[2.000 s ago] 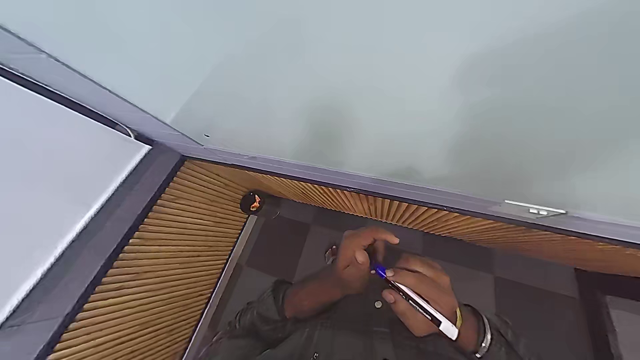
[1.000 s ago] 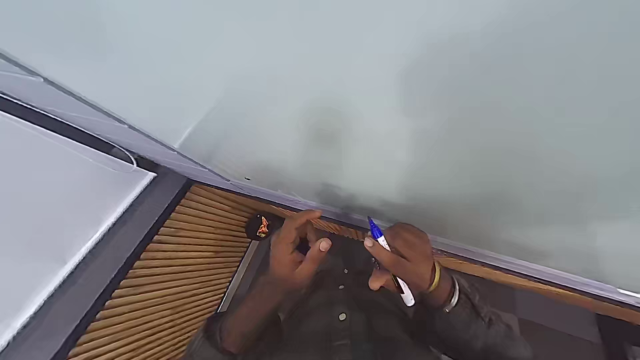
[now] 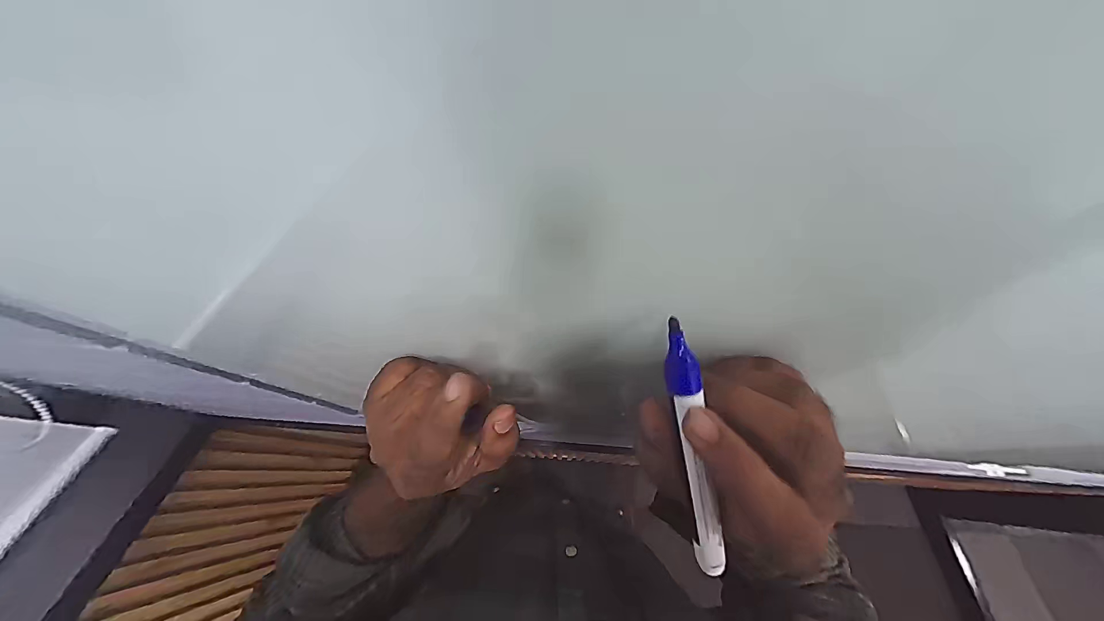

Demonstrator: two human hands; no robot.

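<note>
My right hand [image 3: 759, 457] grips a whiteboard marker [image 3: 697, 466] with a white barrel and a blue front section. Its dark tip is bare and points up, away from me. My left hand [image 3: 435, 431] is raised to the left of it, fingers curled in and the thumb near them; a dark thing may lie between finger and thumb, but I cannot tell. Both hands are in front of the lower part of a glossy, pale whiteboard-like panel [image 3: 647, 172], which shows faint reflections.
A light frame edge [image 3: 914, 466] runs along the panel's bottom. Ribbed wooden slats [image 3: 224, 509] stand at lower left, beside a dark ledge [image 3: 103, 448] and a white surface [image 3: 43, 466]. A dark framed object [image 3: 1026, 552] is at lower right.
The marker has tilted more upright in my right hand. My left hand, beside the marker two seconds ago, has moved apart from it, and its fingers have curled in. The view has shifted toward the panel.
</note>
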